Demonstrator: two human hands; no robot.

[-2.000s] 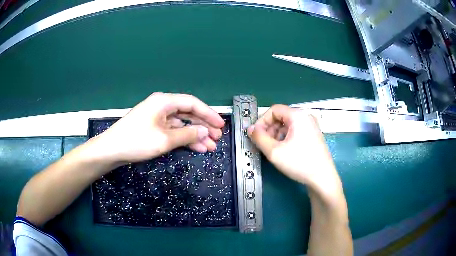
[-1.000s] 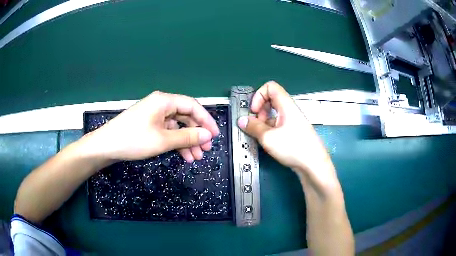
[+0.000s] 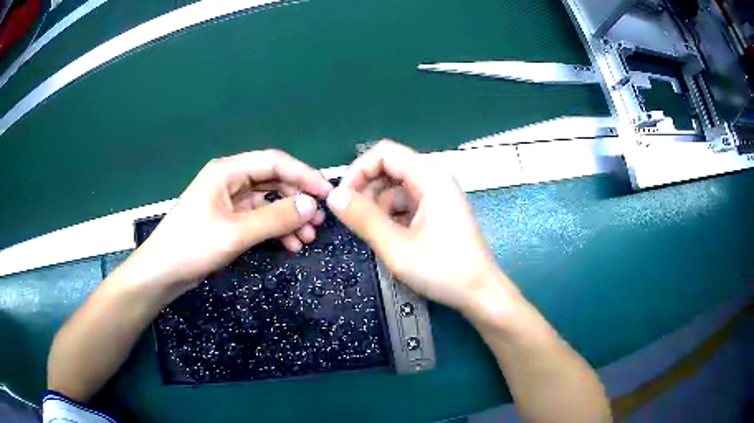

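A black parts tray [image 3: 273, 322] full of tiny glinting ring parts lies on the green bench. A grey-brown fixture strip [image 3: 411, 326] stands along its right side; my right hand covers its upper part and two round seats show low down. My left hand [image 3: 248, 202] is over the tray's upper part, fingers curled, with a small dark part [image 3: 273, 197] visible between them. My right hand [image 3: 405, 219] reaches over the strip, its thumb and index fingertips meeting my left fingertips above the tray. Whether the right fingertips hold anything is hidden.
A dark green conveyor belt [image 3: 331, 91] runs behind the tray, with a pale metal rail [image 3: 513, 165] between belt and bench. A silver machine frame [image 3: 661, 99] stands at the upper right. Pale pointed guide strips reach left from it. Something red [image 3: 11, 23] shows at the upper left corner.
My right hand has moved left from the strip's upper seats to my left fingertips. My left hand stays over the tray. The whole view has tilted slightly.
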